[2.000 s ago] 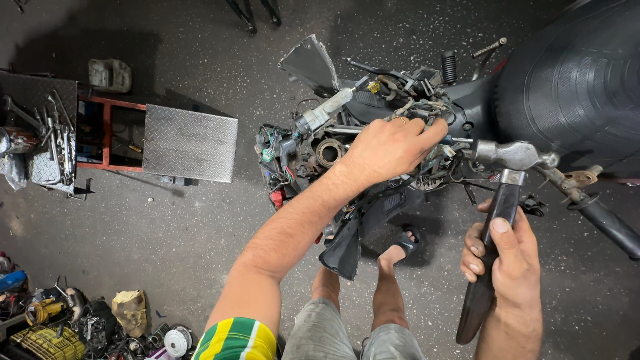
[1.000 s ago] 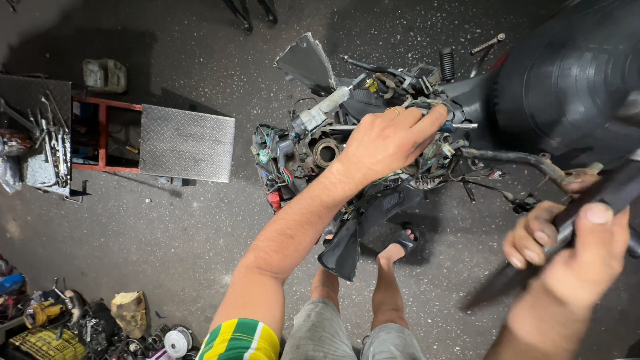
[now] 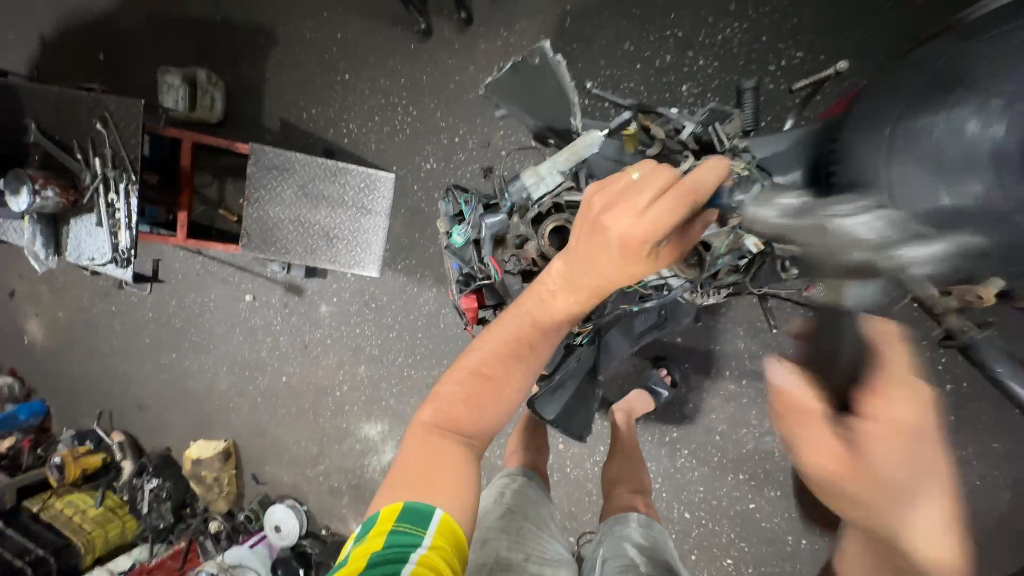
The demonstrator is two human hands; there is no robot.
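My left hand [image 3: 652, 220] is closed around a slim rod-like tool with a blue part, over the stripped front end of a motorcycle [image 3: 512, 240]. Loose wiring and a round metal steering-head opening [image 3: 556, 234] lie to the left of that hand. My right hand [image 3: 868, 424] grips the dark handle of a hammer [image 3: 864, 228], both blurred. The hammer's metal head is close to the right end of the tool, beside my left fingers; whether they touch cannot be told. Most of the tool is hidden by my left hand.
A black seat [image 3: 944, 120] fills the upper right. A handlebar [image 3: 976, 344] lies below it. At left stand a tray of wrenches [image 3: 112, 200] and a red-framed stand with a checkered metal plate [image 3: 320, 210]. A heap of parts [image 3: 88, 496] occupies the lower left.
My right hand with the hammer swung out to the right one second ago and is now back near my left hand. My left hand has stayed in about the same place.
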